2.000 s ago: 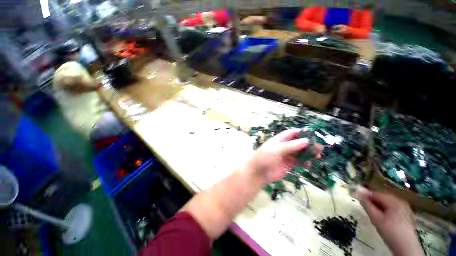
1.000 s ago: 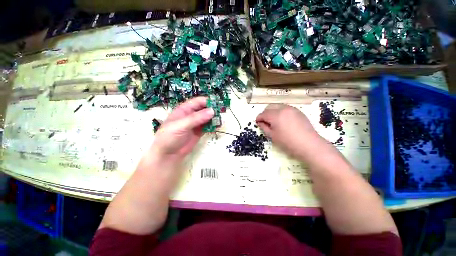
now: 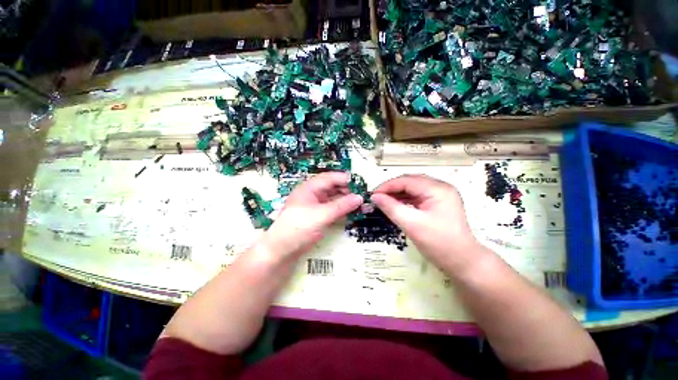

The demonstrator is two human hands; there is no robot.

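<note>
My left hand point(image 3: 316, 205) holds a small green circuit board point(image 3: 359, 185) between thumb and fingers, above the cardboard cover. My right hand point(image 3: 420, 210) meets it, thumb and fingertip pinched together at the board's right edge; whether they grip a part of it is hidden. A black part pile point(image 3: 377, 231) lies just below the fingertips. The loose board pile point(image 3: 297, 111) of green boards, silver pieces and thin wires lies beyond my left hand. A few boards point(image 3: 255, 207) lie left of my left hand.
An open cardboard box point(image 3: 520, 124) full of green boards stands at the upper right. A blue plastic tray point(image 3: 582, 223) with black bits stands at the right. A smaller black scatter point(image 3: 499, 182) lies left of it. Short black strips point(image 3: 141, 171) lie at the left.
The view has swung down from the wider workshop to the table. Since one second ago, my hands have come together at the board. More boards now lie left of my left hand.
</note>
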